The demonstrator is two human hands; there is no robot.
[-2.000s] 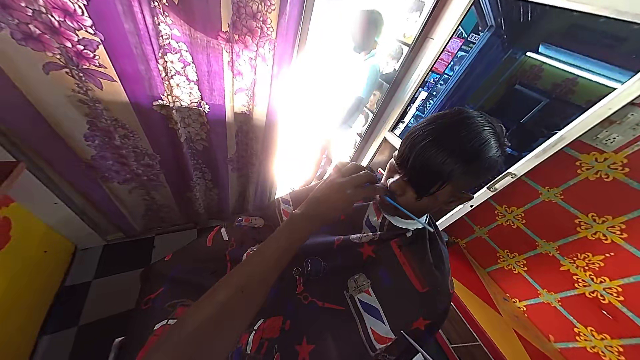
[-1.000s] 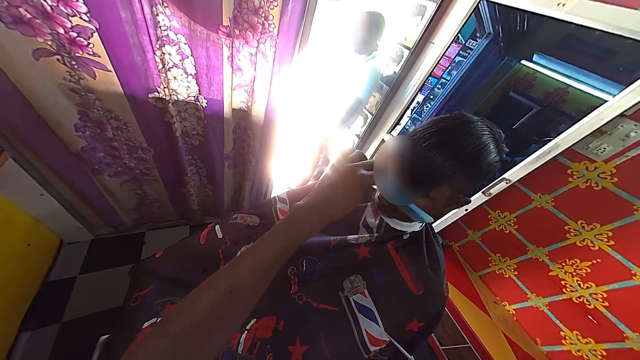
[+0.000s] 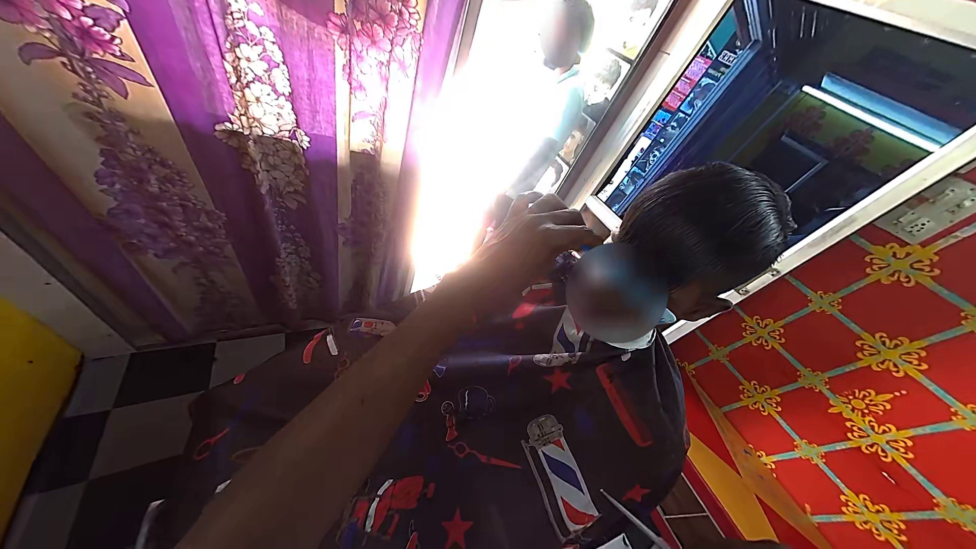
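My left hand (image 3: pixel 537 229) reaches in from the lower left and is closed on a blue comb (image 3: pixel 666 314), partly hidden by a blurred patch beside the seated person's head. The person's short dark hair (image 3: pixel 705 221) lies just right of my fingers. A dark barber's cape (image 3: pixel 488 396), printed with scissors, stars and barber poles, covers the person's shoulders and body. At the bottom edge, a slim metal blade of scissors (image 3: pixel 633 520) points up and left. Only a dark sliver of my right hand (image 3: pixel 736 544) shows at their lower end.
A large framed mirror (image 3: pixel 839 130) stands beyond the head. Purple floral curtains (image 3: pixel 305 152) hang at left, next to a bright opening where another person (image 3: pixel 560 99) appears. A red patterned wall (image 3: pixel 831 358) with a switch panel (image 3: pixel 926 213) is at right. Checkered floor (image 3: pixel 145 427) shows lower left.
The comb lay plainly visible along the neck two seconds ago; now it is mostly hidden. My left hand stays beside the head. The scissor blade was near the cape's lower edge in the oldest frame too.
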